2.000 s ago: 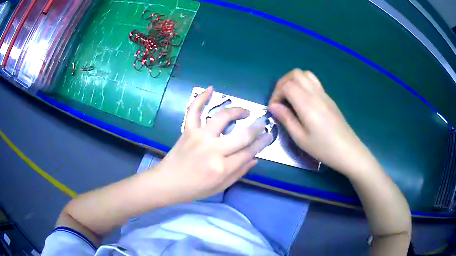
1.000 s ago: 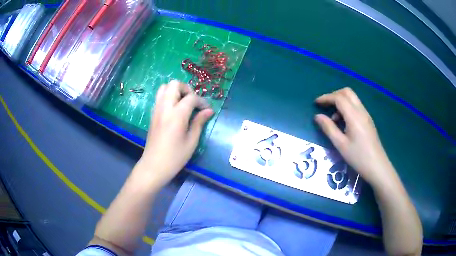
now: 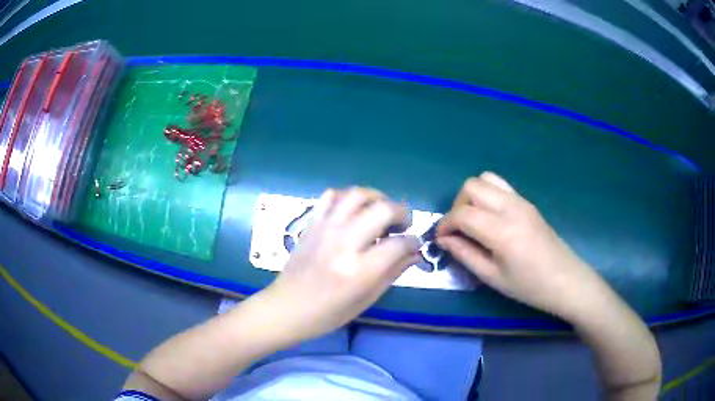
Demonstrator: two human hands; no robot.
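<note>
The silvery fixture plate [image 3: 270,227] lies flat on the dark-green bench near its front edge. My left hand [image 3: 341,247] is over the middle of the plate, fingers bent, and hides the middle cut-out. My right hand [image 3: 502,231] is at the plate's right cut-out with thumb and index fingertips together. The fingertips of both hands nearly meet there; whether they hold a wire coil cannot be made out. A loose pile of reddish wire coils [image 3: 192,142] lies on the bright-green work mat [image 3: 157,227].
Clear plastic trays [image 3: 47,157] with red strips stand left of the mat. Small metal pieces [image 3: 98,188] lie at the mat's left. Stacked plates [image 3: 705,235] are at the far right bench edge. Blue tape [image 3: 439,81] runs along the bench edges.
My left hand has moved from beside the coil pile to the plate. My right hand has come onto the plate's right end, beside my left fingertips. The camera view has shifted too.
</note>
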